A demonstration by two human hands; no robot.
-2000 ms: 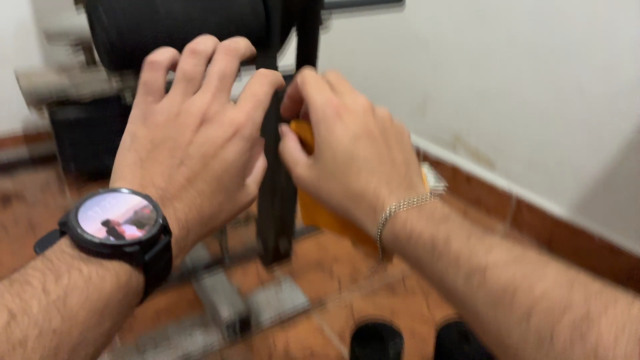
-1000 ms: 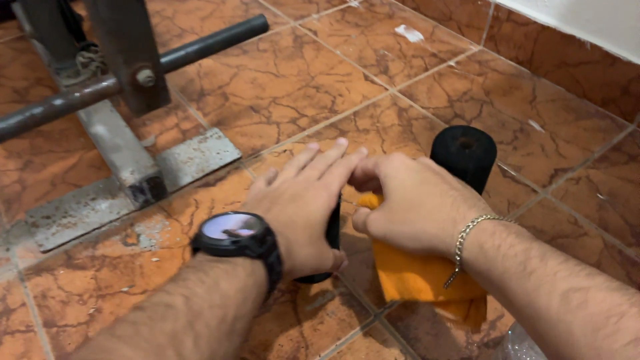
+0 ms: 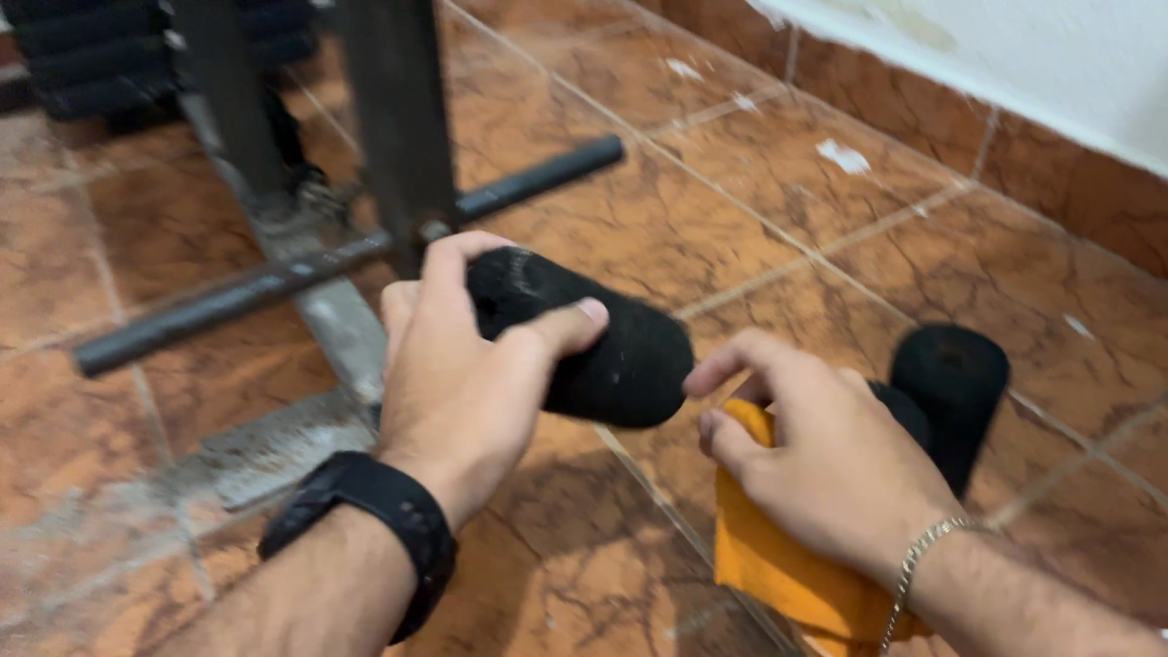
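My left hand (image 3: 474, 365), with a black watch on the wrist, grips a black foam roller pad (image 3: 593, 342) and holds it tilted near the steel crossbar (image 3: 538, 178) of a gym machine. My right hand (image 3: 803, 438), wearing a chain bracelet, holds an orange cloth (image 3: 776, 557) that hangs beneath the palm. Its index fingertip is at the right end of the pad; whether it touches is unclear. A second black foam pad (image 3: 954, 392) stands upright on the floor behind my right hand. Another dark rounded shape shows beside it, partly hidden.
The machine's dark upright post (image 3: 397, 119) and grey metal base (image 3: 283, 447) stand at the left. Black weight plates (image 3: 91, 55) are at the upper left. A white wall (image 3: 1022, 64) with a tiled skirting runs along the upper right. White flakes (image 3: 844, 157) lie on the tiled floor.
The foam pad, largely hidden under my left hand a second ago, is now held up in plain sight near the crossbar. The view has swung down from the machine since two seconds ago.
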